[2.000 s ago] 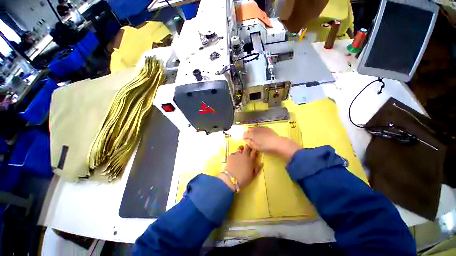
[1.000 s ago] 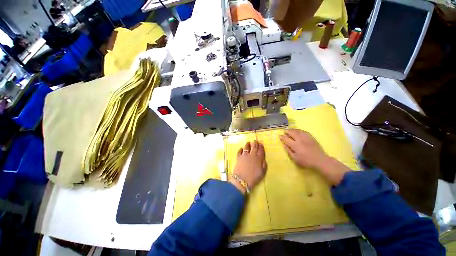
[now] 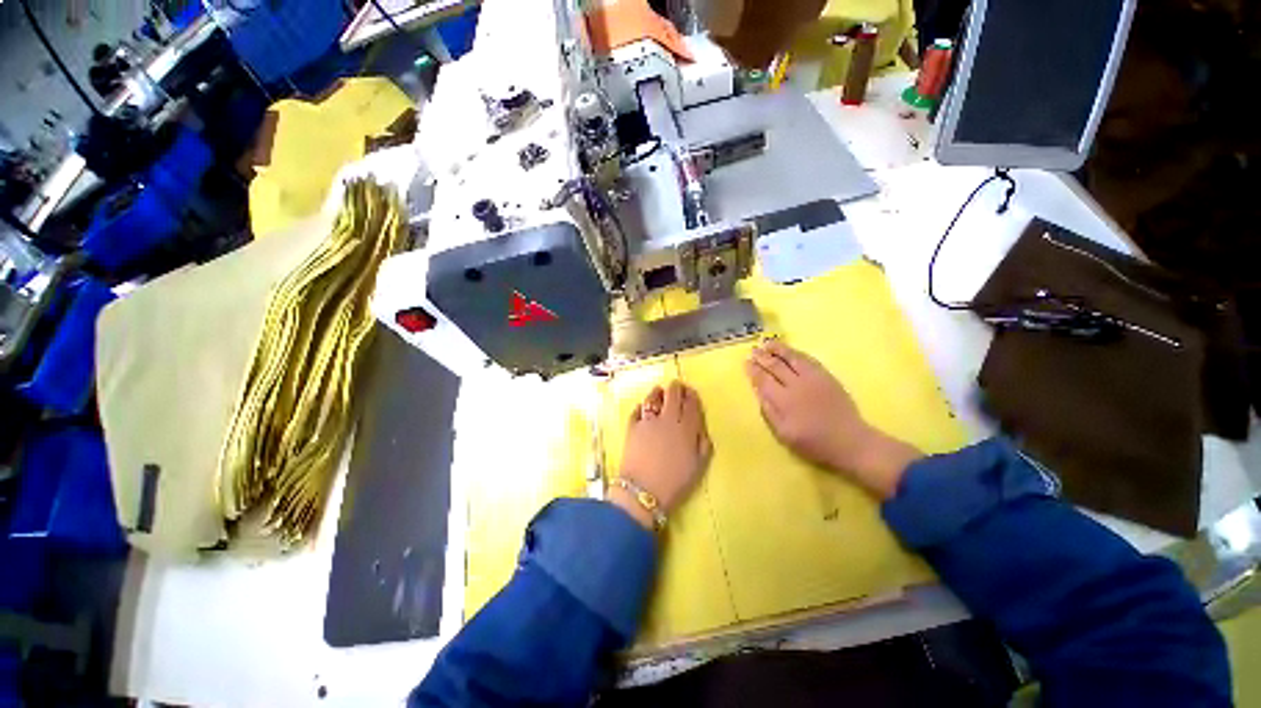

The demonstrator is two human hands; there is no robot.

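A bright yellow panel (image 3: 774,539) lies flat below the white head of the pattern sewing machine (image 3: 519,297). A dark line runs down it between my hands. My left hand (image 3: 667,450) lies palm down on the panel, left of that line, fingers toward the machine. My right hand (image 3: 816,412) lies palm down on the panel, right of the line, its fingertips near the metal clamp edge (image 3: 692,329). Both hands press flat and grip nothing that shows. The panel's far edge is partly hidden under the clamp.
A wavy stack of yellow-khaki panels (image 3: 297,387) hangs at the left beside a dark table insert (image 3: 394,498). At the right are brown pieces (image 3: 1093,401) with a black cord and metal snips on top, a control screen (image 3: 1037,76) and thread spools (image 3: 860,65).
My hands have moved apart from their near-touching position two seconds ago; my right hand moved rightward across the panel. The whole view has shifted a little since.
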